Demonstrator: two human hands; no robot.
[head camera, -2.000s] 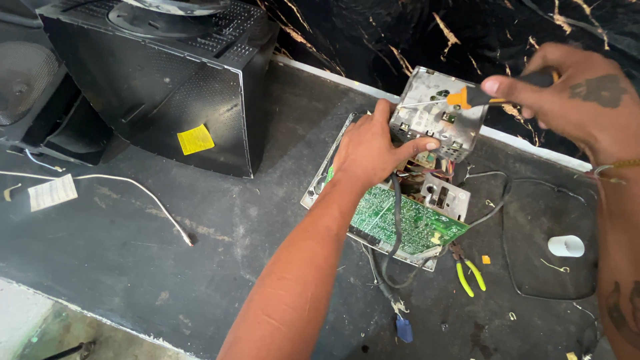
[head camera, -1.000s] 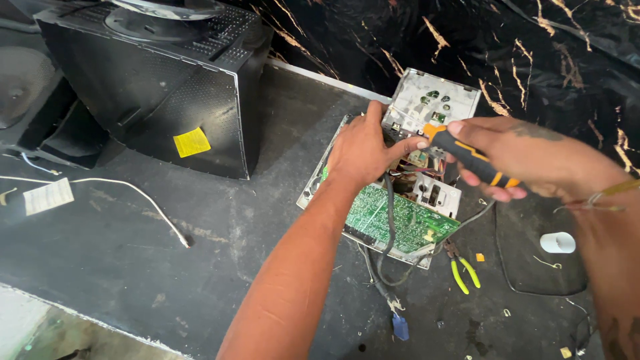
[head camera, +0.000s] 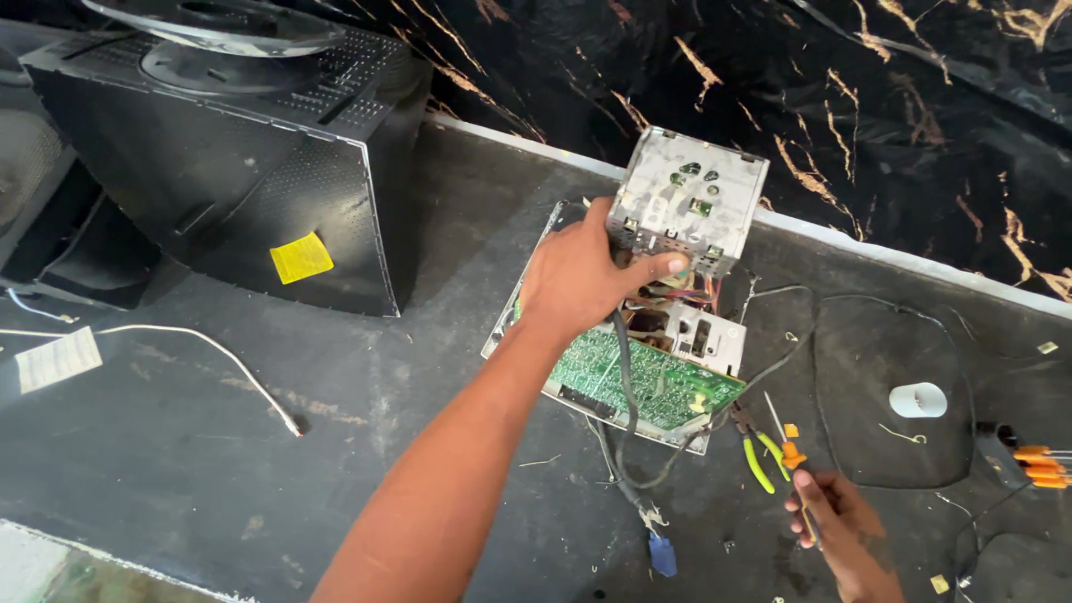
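My left hand (head camera: 582, 272) grips the lower left edge of a perforated metal housing (head camera: 691, 193), its thumb on the near side. Below the housing, colored wires lead to a chassis with a green circuit board (head camera: 645, 377). A thick dark cable (head camera: 626, 368) crosses the board and ends near a blue connector (head camera: 662, 554). Lower right, my right hand (head camera: 837, 523) is closed around the handle of a screwdriver (head camera: 791, 452), whose shaft points up and left. Just left of the screwdriver lie pliers with yellow-green handles (head camera: 758, 465), partly beside the board's corner.
A large black perforated casing (head camera: 276, 184) with a yellow label stands at the left. A white cable (head camera: 226, 364) lies before it. To the right are a white cylindrical piece (head camera: 918, 400), a looped dark wire (head camera: 816, 377) and orange-handled screwdrivers (head camera: 1038, 465). A black marbled sheet (head camera: 754, 92) covers the back.
My right hand has moved with the screwdriver from the metal housing down to the lower right, near the pliers. My left hand stays on the housing.
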